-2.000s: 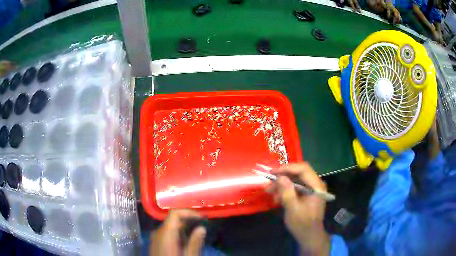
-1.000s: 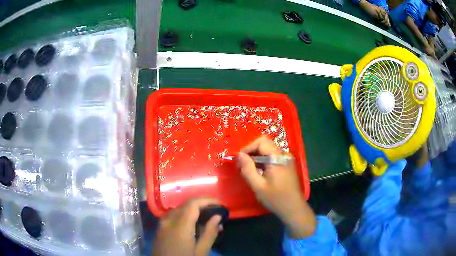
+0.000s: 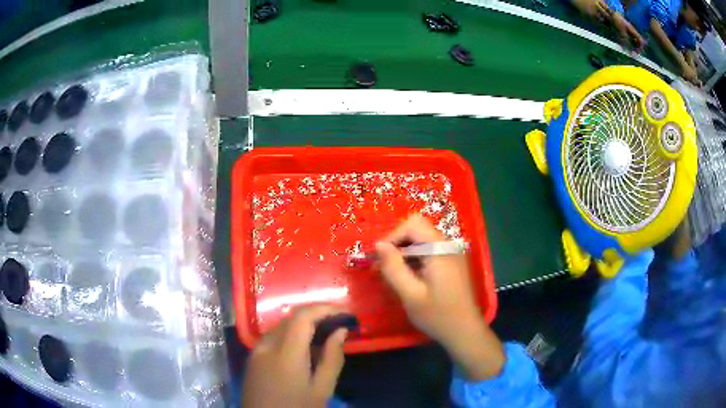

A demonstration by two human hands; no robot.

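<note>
My left hand (image 3: 290,358) holds a round black part (image 3: 334,327) between thumb and fingers over the near rim of the red tray (image 3: 242,239). My right hand (image 3: 430,283) grips a slim whitish pen-shaped tool (image 3: 434,249). Its thin tip points left, over the middle of the tray. Tiny silvery parts (image 3: 358,187) lie scattered on the tray floor, densest along the far side and the far right. Whether the tip holds a tiny part cannot be told.
Clear blister trays (image 3: 103,215) with some black discs stand at left, beside a grey post (image 3: 229,64). A white rail (image 3: 398,103) borders the green conveyor (image 3: 318,48) carrying black parts. A yellow and blue fan (image 3: 625,159) stands at right. Other people's blue sleeves (image 3: 629,311) show at right.
My right hand and the tool have moved left from the tray's right edge to its middle. My left hand has raised the black part over the near rim. Conveyor parts have shifted left.
</note>
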